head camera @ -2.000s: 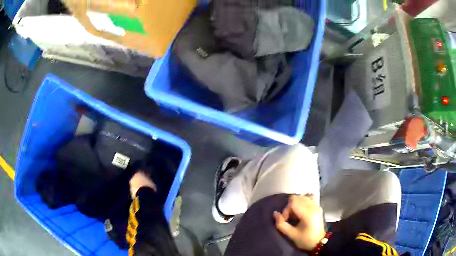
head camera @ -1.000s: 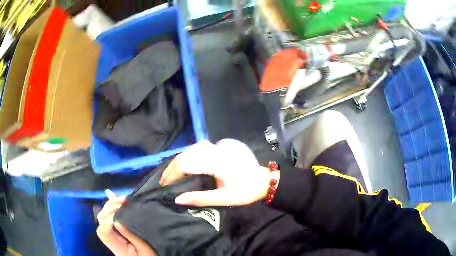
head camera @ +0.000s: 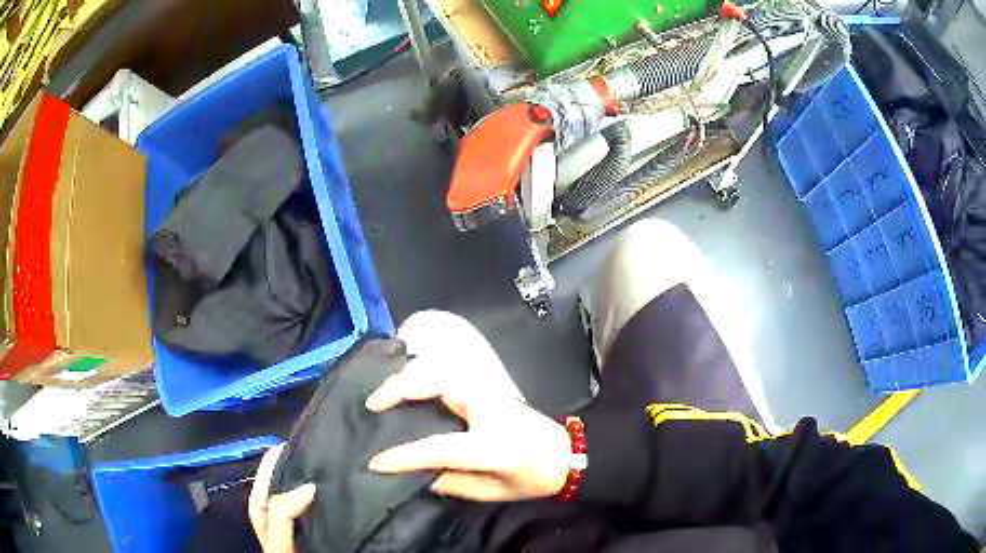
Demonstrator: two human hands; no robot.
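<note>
A black fabric bag [head camera: 351,437] lies over my lap, its curved piped edge facing up and to the left. My left hand [head camera: 279,506] grips the bag's left edge, thumb on top and fingers at the outer side; the picture's bottom edge cuts it off. My right hand [head camera: 487,437], with a red bead bracelet at the wrist, lies on the bag from the right with its fingers spread over the cloth. Whether its fingertips pinch the cloth cannot be told. The bag's lower part is hidden by my hand and dark sleeve.
A blue crate [head camera: 362,275] with dark bags stands ahead left, beside a carton with red tape [head camera: 103,248]. Another blue crate [head camera: 141,486] is at lower left. A wheeled machine with an orange-red part [head camera: 497,157] stands ahead; a full blue crate [head camera: 865,227] is at right.
Two seconds ago my left hand was in the lower-left crate and my right hand rested on my leg. Now both are at the bag on my lap. The white label seen one second ago no longer shows.
</note>
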